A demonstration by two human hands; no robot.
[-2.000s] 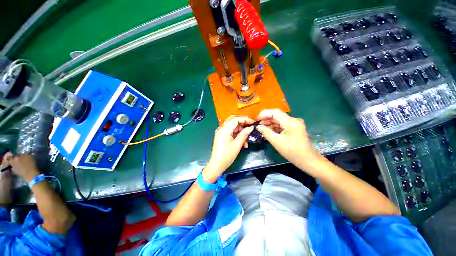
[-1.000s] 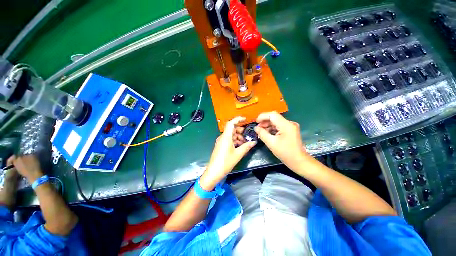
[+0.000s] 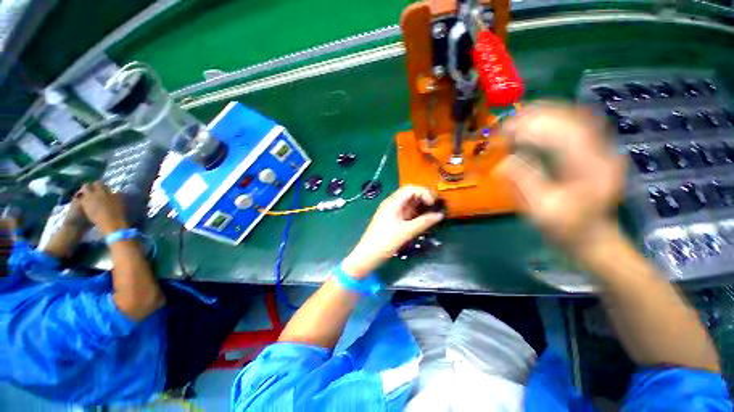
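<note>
My left hand (image 3: 402, 223), with a light blue band on the wrist, is at the front left corner of the orange press base (image 3: 484, 195). Its fingertips are closed on a small round black part (image 3: 435, 206). My right hand (image 3: 563, 165) is raised to the right of the press, large and strongly blurred; its fingers look curled, and whether it holds anything cannot be told. The red ribbed press handle (image 3: 497, 69) is up, just left of my right hand. The ram (image 3: 457, 145) stands above the nest. Dark glossy pieces (image 3: 420, 245) lie on the bench just below my left hand.
A blue control box (image 3: 233, 173) with a clear cylinder (image 3: 165, 113) stands at left. Several loose black discs (image 3: 336, 187) lie beside a yellow line with a silver connector (image 3: 330, 205). Clear trays (image 3: 680, 161) of black parts are at right. A neighbouring worker's hands (image 3: 102, 205) are at far left.
The view has swung right, so things appear shifted. My hands have separated: my right hand has left the black part and risen beside the press; my left still holds a part near the base.
</note>
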